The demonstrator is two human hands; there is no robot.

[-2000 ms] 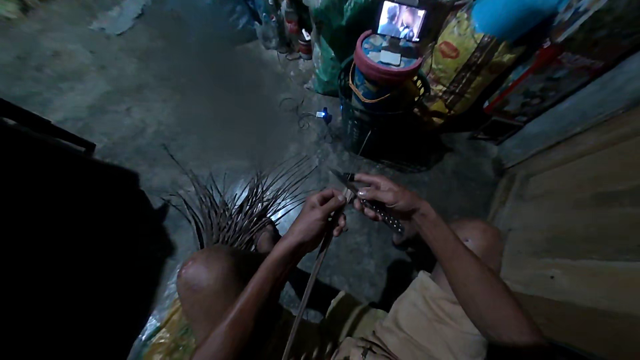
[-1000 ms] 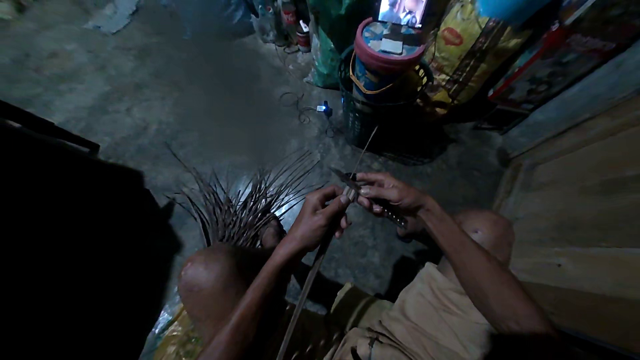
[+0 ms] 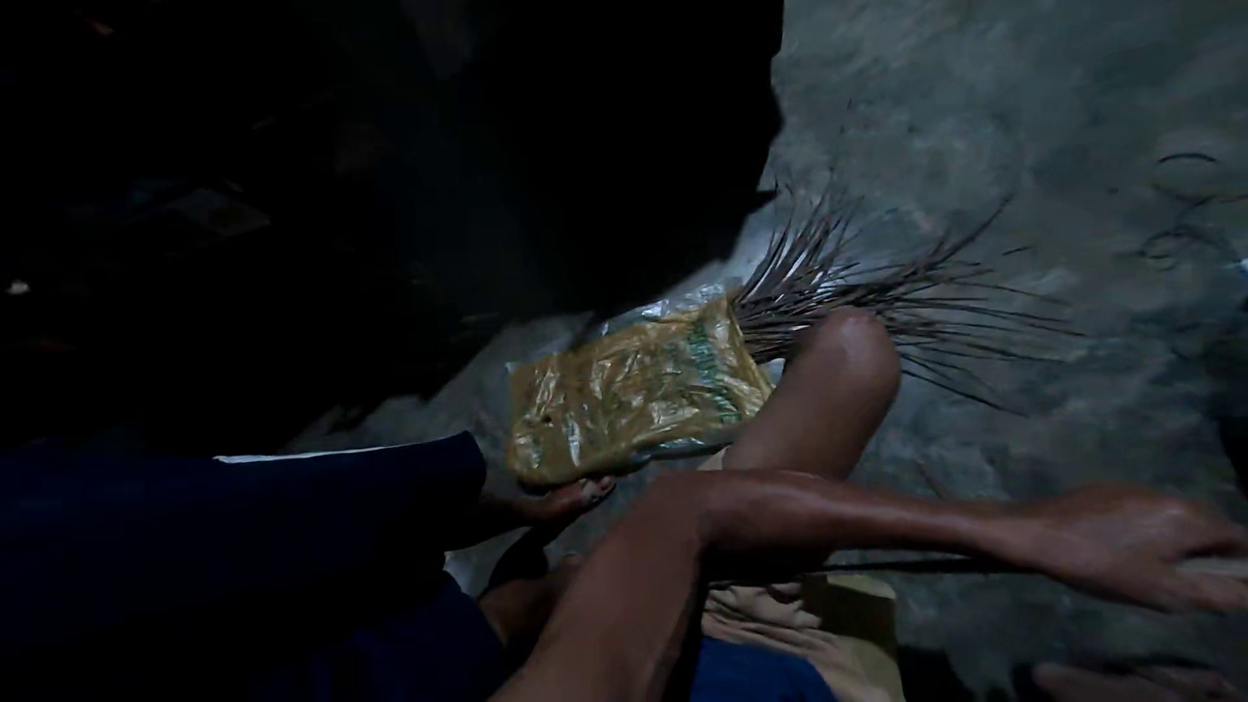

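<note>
My left hand (image 3: 1141,546), blurred, reaches to the right edge of the head view with its fingertips partly cut off. Long thin strips (image 3: 926,565) run beneath my wrist into this hand, and a pale piece (image 3: 1209,565) shows at its fingers. My right hand is out of view, and the knife seen before is not visible. Beyond my raised knee, a bundle of thin dark plant strips (image 3: 829,283) fans over the floor, its near end at the mouth of a yellow, partly clear plastic sack (image 3: 634,390).
Another person's navy garment (image 3: 341,517) and foot (image 3: 570,497) are at the left, close to the sack. A large black area (image 3: 390,195) fills the upper left. A grey concrete floor (image 3: 975,127) extends at the right. A dim blurred shape lies at the bottom right.
The view has swung far to the left. My right hand, the knife and the bucket have left the frame; the sack and the other person's foot now show.
</note>
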